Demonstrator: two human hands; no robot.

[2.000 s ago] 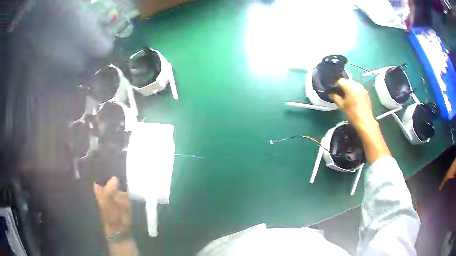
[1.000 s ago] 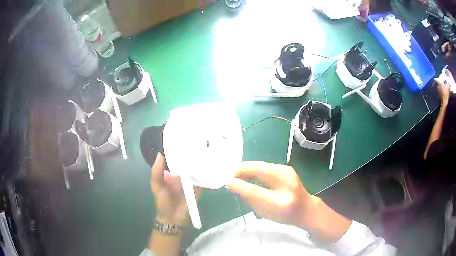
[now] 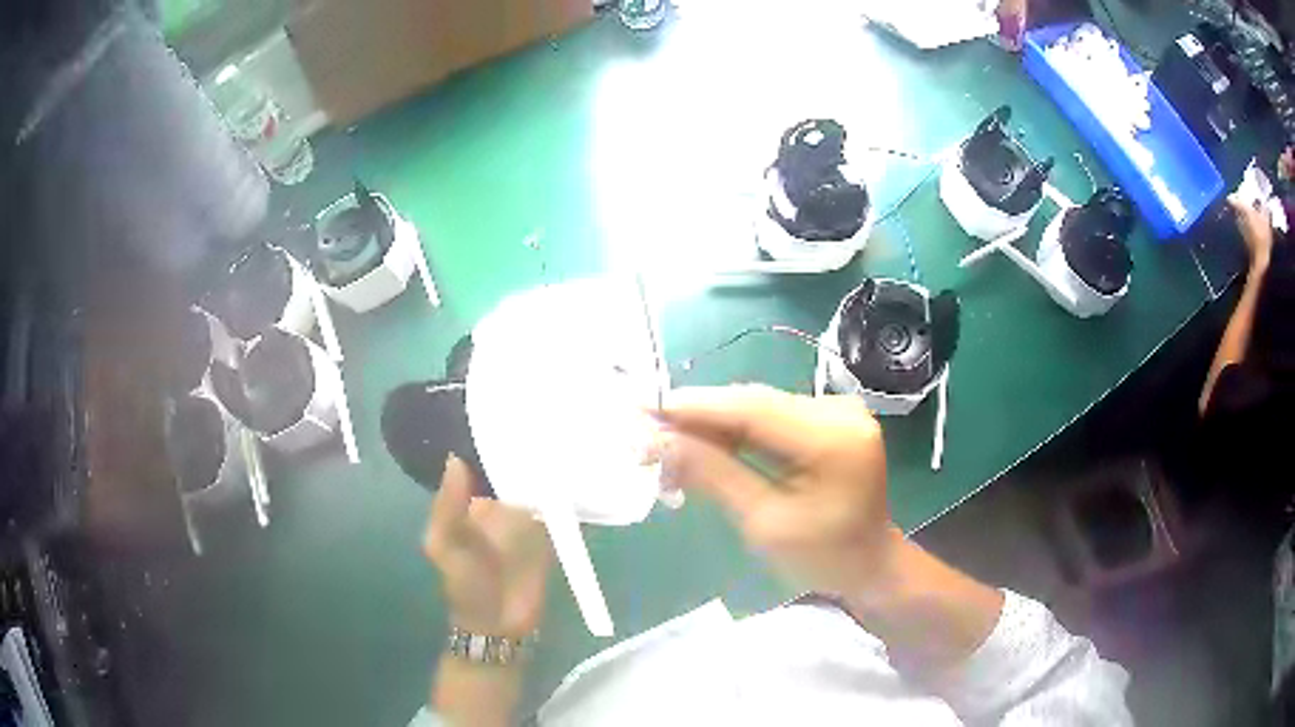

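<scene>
A white camera base housing (image 3: 561,391) is held up in front of me, its closed face towards me and overexposed. Its black bracket (image 3: 426,433) sticks out to the left. One white antenna (image 3: 580,572) points down. My left hand (image 3: 490,554) holds the unit from below at the bracket side. My right hand (image 3: 781,462) is at the housing's right edge, with thumb and fingertips pinched together there. A thin line rises from these fingertips along the edge; I cannot tell if it is a wire or an antenna edge.
Grouped units (image 3: 270,384) stand at the left. Waiting units (image 3: 892,341) stand at the right, some with trailing wires. A blue parts bin (image 3: 1129,135), a clear bottle (image 3: 270,135) and a cardboard panel (image 3: 426,50) lie farther back. Another person's arm (image 3: 1238,320) is at far right.
Since two seconds ago, my right hand has left the waiting units and come to the housing, now raised with its closed face towards me. Over the last second, the right fingers moved slightly up its edge.
</scene>
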